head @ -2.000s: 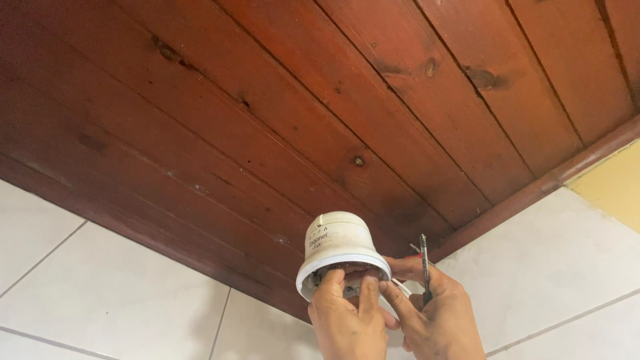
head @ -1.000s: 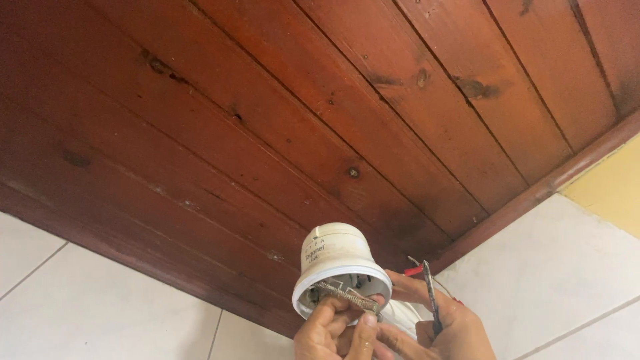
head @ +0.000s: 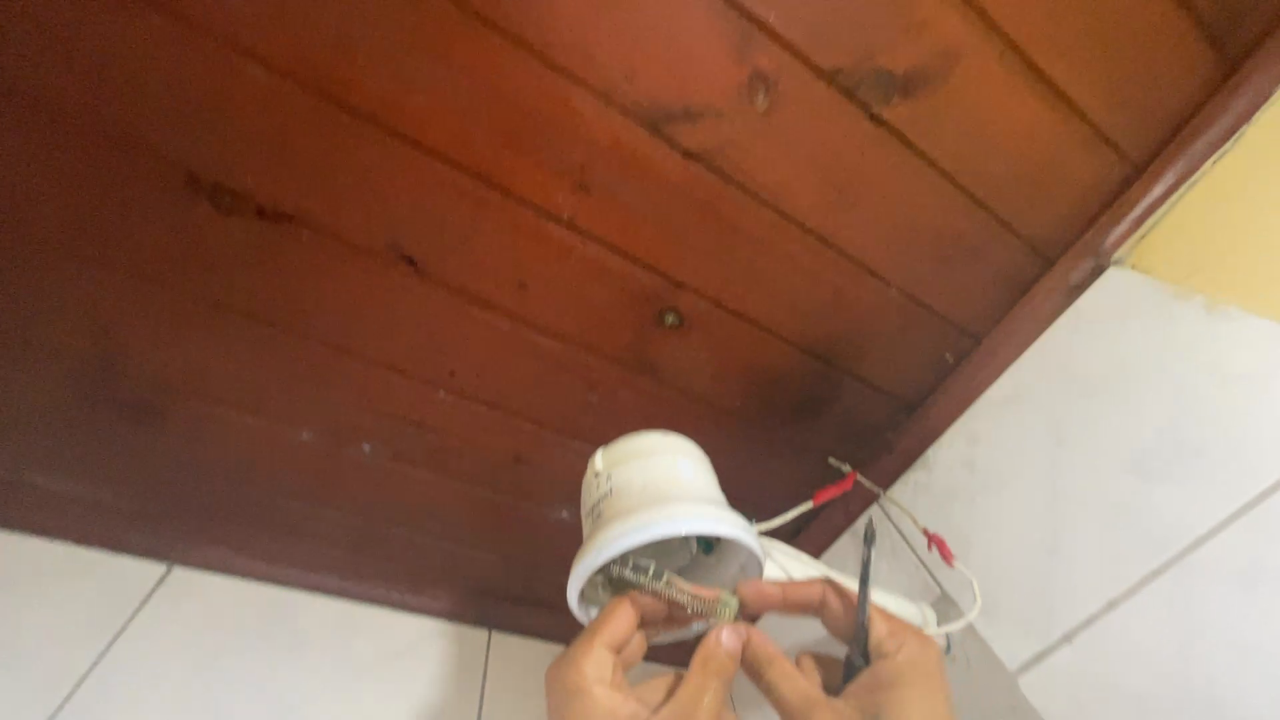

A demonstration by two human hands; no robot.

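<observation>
A white plastic bell-shaped housing [head: 655,490] with writing on its side is tilted, its open rim facing down toward me. From the opening sticks a coiled metal element [head: 670,588], held at its near end between the thumb and fingers of my left hand [head: 640,665]. The fingertips of my right hand [head: 850,655] meet the same end. A dark slim tool, seemingly a screwdriver [head: 866,590], is also tucked in my right hand, its tip pointing up. Behind the right hand runs a white tube or arm [head: 840,580] from the housing.
Red-brown wooden ceiling boards [head: 500,300] lie above, edged by a wooden trim [head: 1000,350]. White wall tiles [head: 1130,480] stand to the right, below a yellow wall strip [head: 1210,220]. White wires with red tape [head: 835,489] hang behind the housing.
The coiled element, hidden two seconds ago, now sticks out further from the housing. The taped wires show more fully. The view has moved closer.
</observation>
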